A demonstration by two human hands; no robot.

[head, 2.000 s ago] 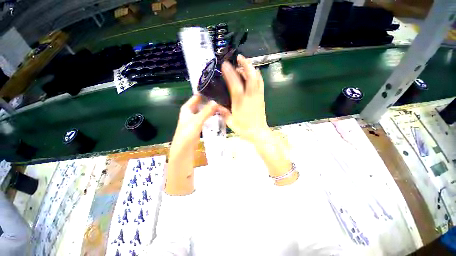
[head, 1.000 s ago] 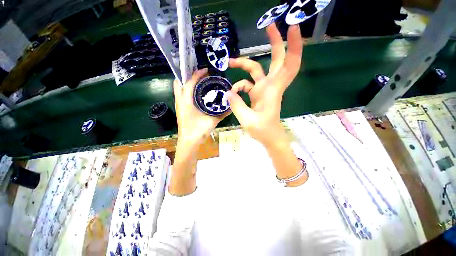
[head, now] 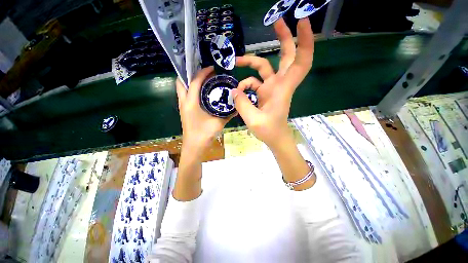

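Note:
My left hand (head: 197, 115) holds a black cylinder (head: 208, 105) with its round rimmed end towards me, and a white label strip (head: 177, 38) stands up from the same hand. My right hand (head: 277, 102) has thumb and index finger pinched at a round sticker (head: 220, 98) lying on the cylinder's end. Another round sticker (head: 222, 52) hangs from a right middle fingertip. Two more stickers (head: 279, 11) stick to the raised right fingertips, partly cut by the top edge. Part of the cylinder is hidden by my fingers.
A green conveyor belt (head: 338, 77) crosses behind my hands, with a labelled cylinder (head: 110, 123) on it at left. A tray of cylinders (head: 218, 18) is beyond. A label sheet stack (head: 138, 205) lies left, backing strips (head: 344, 174) and a pink scrap (head: 357, 125) right. A perforated metal upright (head: 410, 77) stands right.
My hands have come together from farther out, turning the cylinder's end towards me; stickers now show on my right fingertips and one on the cylinder's end. Cylinders on the belt have moved right.

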